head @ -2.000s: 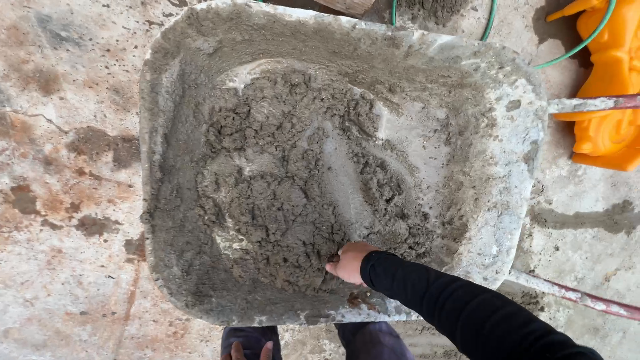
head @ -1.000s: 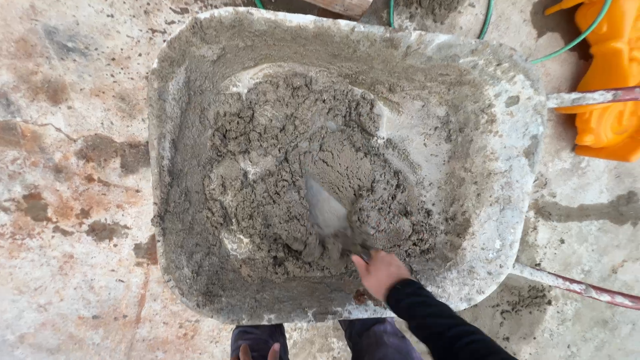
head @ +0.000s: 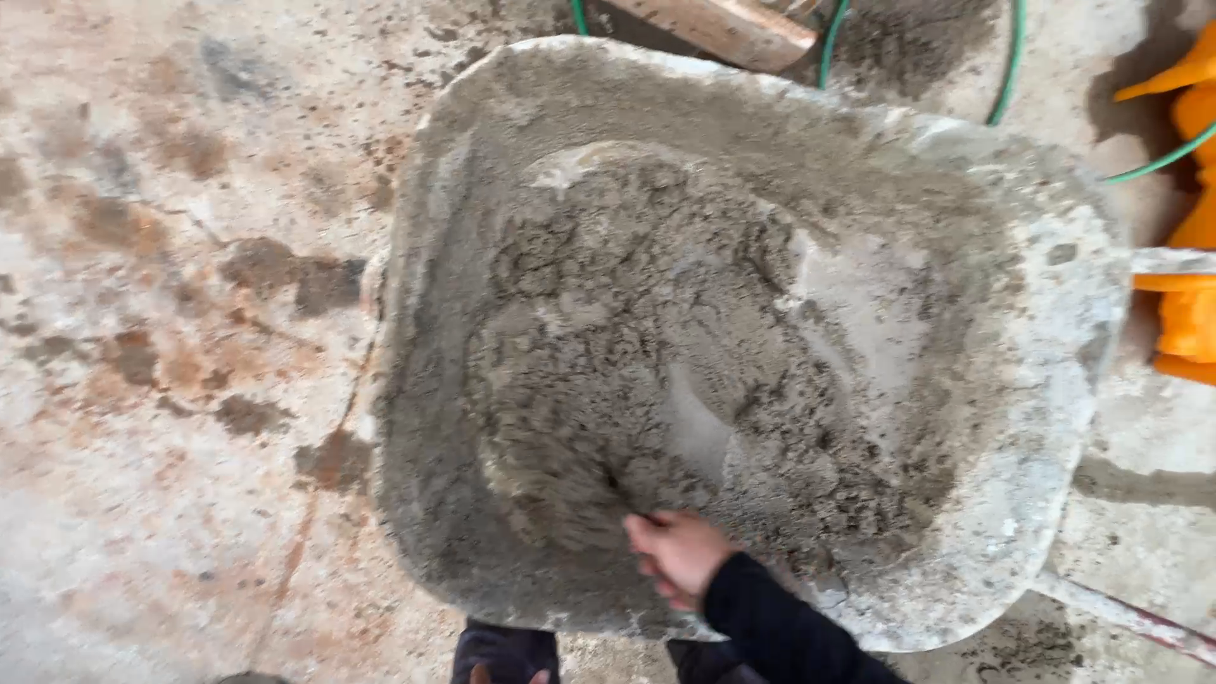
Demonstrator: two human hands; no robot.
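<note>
My right hand (head: 682,559), in a black sleeve, reaches in over the near rim of a mortar-crusted wheelbarrow tray (head: 1054,399). It is closed round the handle of a trowel (head: 616,483); the blade is blurred and merges with the grey wet mortar (head: 617,332) heaped in the tray. A smooth pale patch shows in the mortar just above the hand. Of my left hand (head: 508,676), only fingertips show at the bottom edge, in front of a dark trouser leg, outside the tray.
Two wheelbarrow handles (head: 1130,617) extend to the right. Orange plastic objects (head: 1187,313) lie at the right edge. A green hose (head: 1015,66) and a wooden piece (head: 727,28) lie beyond the far rim. Stained concrete floor (head: 190,380) surrounds the tray.
The trowel blade, plain to see one second ago, is now blurred in the mortar, and my right hand has moved left relative to the tray. The view has shifted somewhat.
</note>
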